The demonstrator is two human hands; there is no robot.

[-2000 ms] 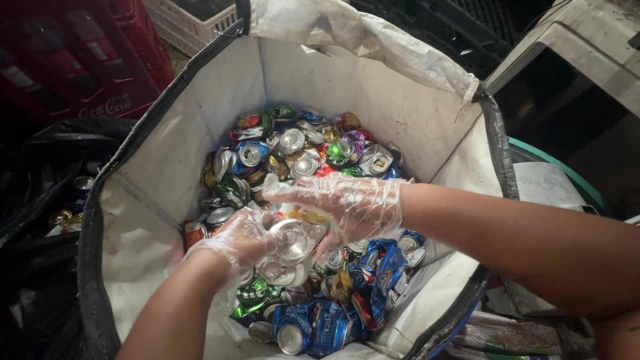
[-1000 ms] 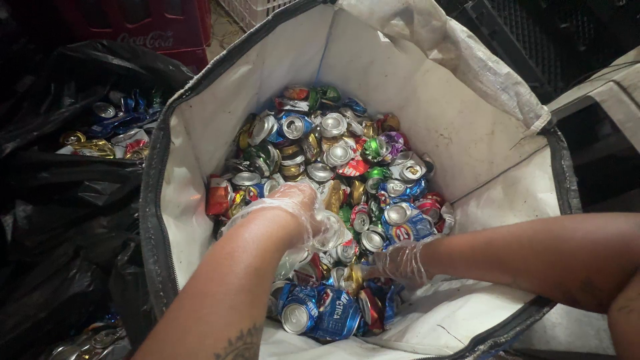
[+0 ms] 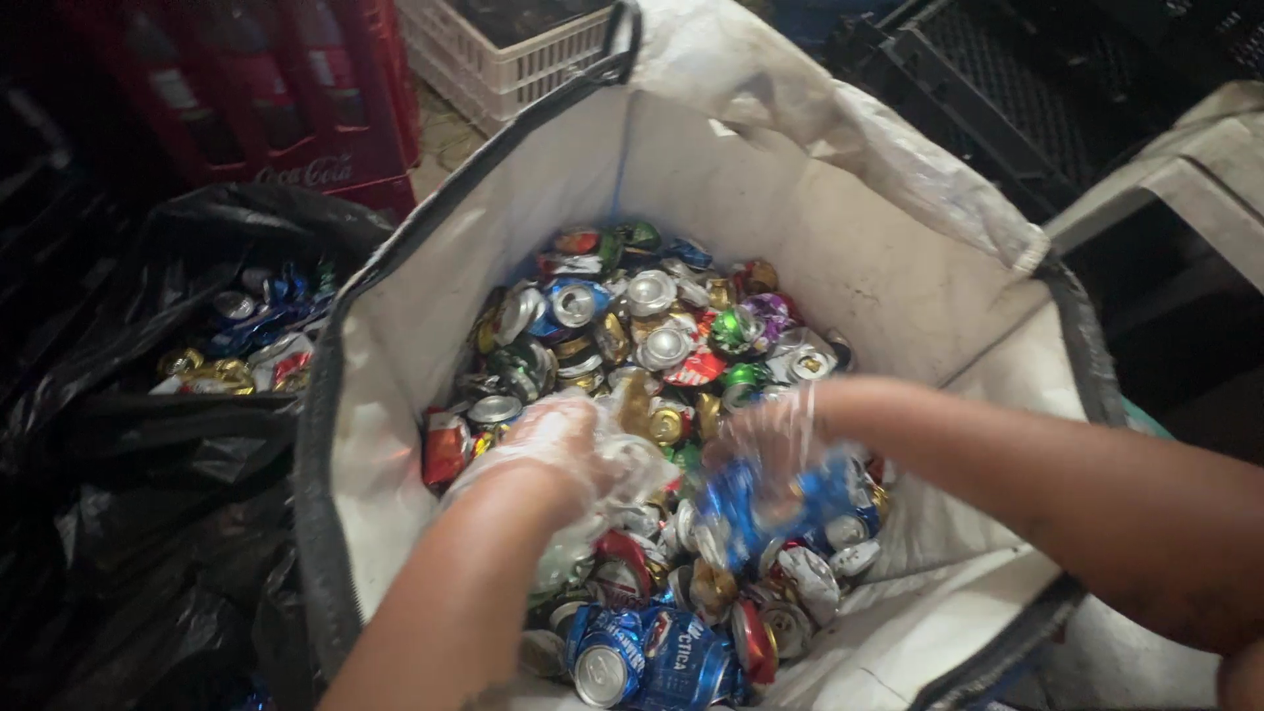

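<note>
Crushed aluminium cans (image 3: 667, 348) of many colours fill the lower part of a large white woven sack (image 3: 385, 296) with a dark rim. Both hands are inside it, in thin clear plastic gloves. My left hand (image 3: 558, 434) lies over the left-centre cans; its fingers and loose glove film hide whatever is beneath. To its right, my right hand (image 3: 770, 434) is blurred, over blurred blue crushed cans (image 3: 775, 504); whether it grips them is unclear. Near the sack's bottom edge lie a blue can (image 3: 686, 657) and a red crushed can (image 3: 755, 642).
Black plastic bags (image 3: 178, 434) stand at the left, one with more crushed cans (image 3: 247, 346) in its opening. Behind them is a red crate (image 3: 306, 173) of bottles. A pale plastic crate (image 3: 513, 74) sits at the back, dark crates (image 3: 987, 89) at back right, and a pale frame (image 3: 1195, 188) at right.
Two seconds ago both hands were close together around a silvery can above the heap. Now they are apart. The right hand has risen from low among the cans since one second ago.
</note>
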